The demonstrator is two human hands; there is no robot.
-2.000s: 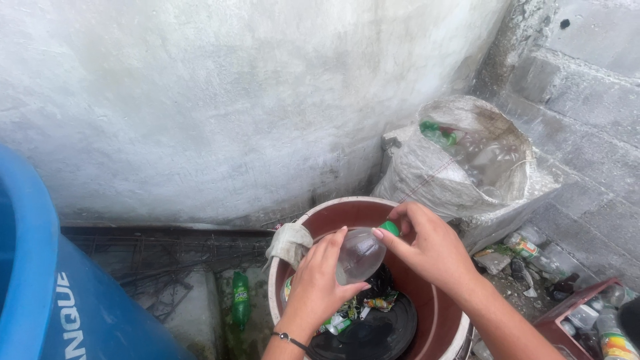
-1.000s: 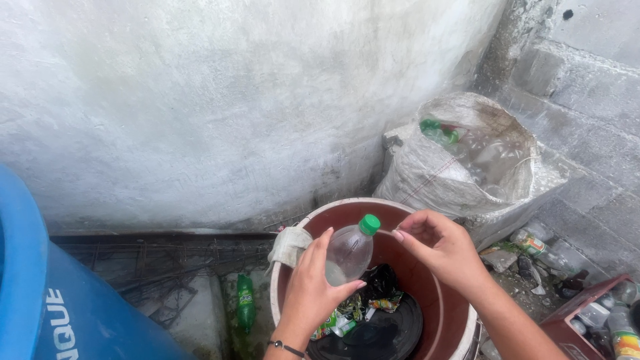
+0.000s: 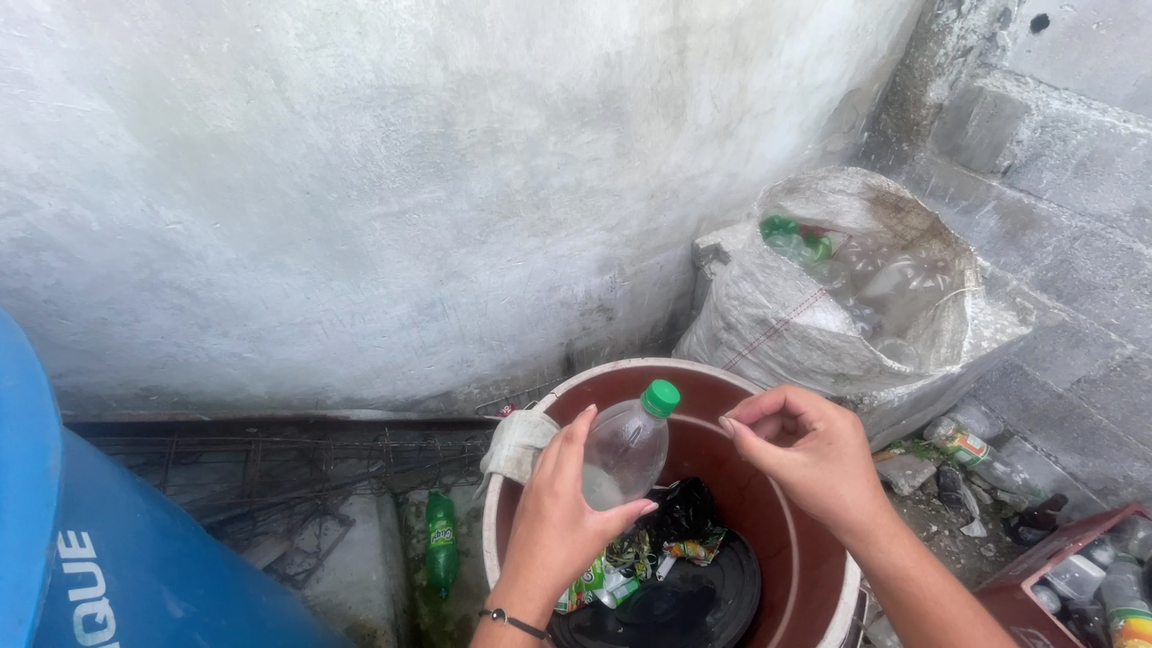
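My left hand (image 3: pixel 562 504) holds a clear plastic bottle (image 3: pixel 630 445) with a green cap (image 3: pixel 661 398), tilted over a reddish-brown plastic bin (image 3: pixel 814 576). To the right of the bottle is my right hand (image 3: pixel 796 441), its thumb and forefinger pinched together over the bin's rim and apart from the cap. Whether something thin is between those fingertips, I cannot tell. Inside the bin lie a black plastic bag (image 3: pixel 686 511), crumpled green wrappers (image 3: pixel 598 580) and a round black object (image 3: pixel 688 598). A grey cloth (image 3: pixel 520 443) hangs on the bin's left rim.
Behind the bin, a white woven sack (image 3: pixel 774 315) holds plastic bottles. A green bottle (image 3: pixel 441 544) lies on the ground to the left, near a large blue tank (image 3: pixel 171 540). At the lower right stands a red crate (image 3: pixel 1026 585) of bottles, with litter around it. A plastered wall (image 3: pixel 360 198) rises behind.
Two seconds ago my right fingers were at the green cap; now they are apart from it, farther right. The bottle has tipped more upright in my left hand.
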